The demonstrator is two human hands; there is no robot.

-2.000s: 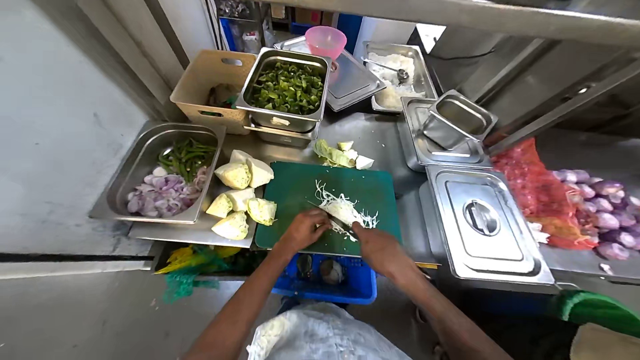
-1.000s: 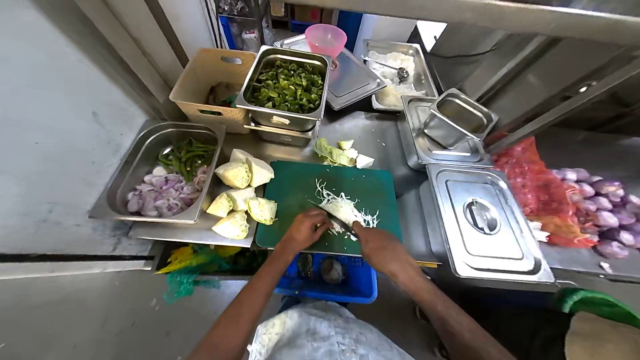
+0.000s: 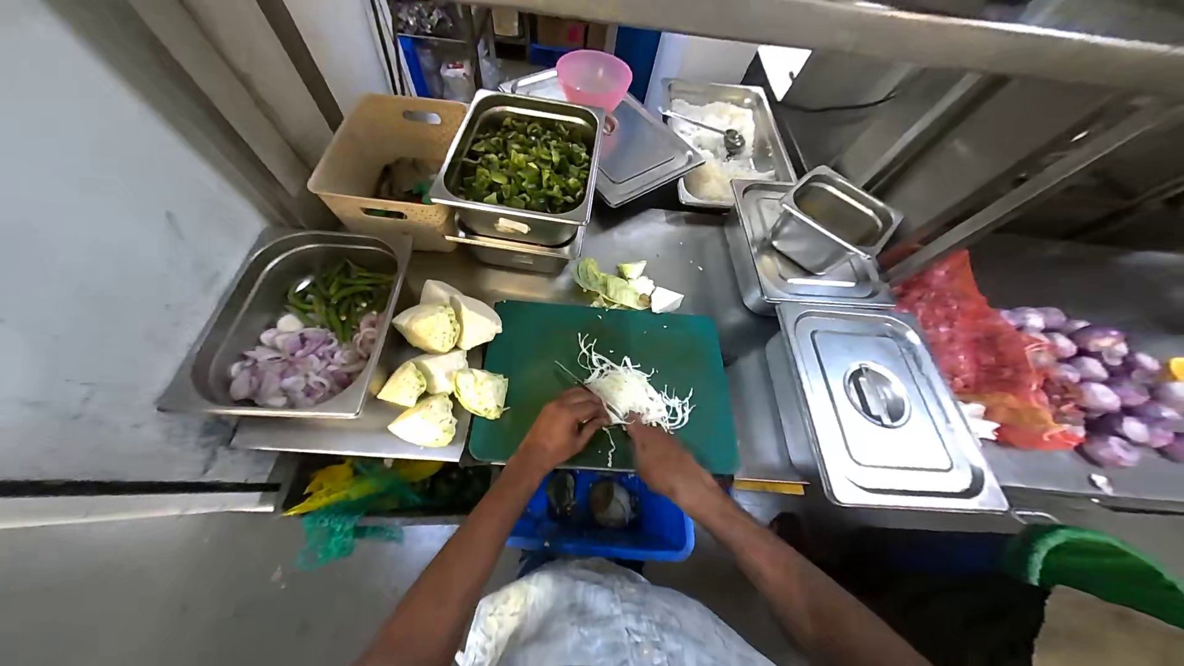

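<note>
A green cutting board [image 3: 527, 370] lies on the steel counter with a pile of white shredded cabbage [image 3: 634, 393] on it. My right hand [image 3: 661, 458] is closed at the near edge of the pile, around the hidden handle of a knife [image 3: 572, 376]. The thin blade slants up and left past my left hand [image 3: 564, 425], whose bent fingers are beside the blade and shreds; whether they grip anything is hidden. Cut cabbage wedges [image 3: 430, 328] sit left of the board. Cabbage scraps [image 3: 615, 285] lie just beyond its far edge.
At left stands a steel pan [image 3: 264, 250] of sliced onions and green chillies. Behind are a pan of chopped green peppers [image 3: 527, 166] and a beige basket [image 3: 370, 139]. Lidded steel containers [image 3: 888, 398] and netted onions [image 3: 962, 342] stand right. A blue crate [image 3: 601, 546] sits below the board.
My left hand has shifted slightly away from the shreds, and more of the knife blade shows beyond its fingers. My right hand remains near the pile's near edge.
</note>
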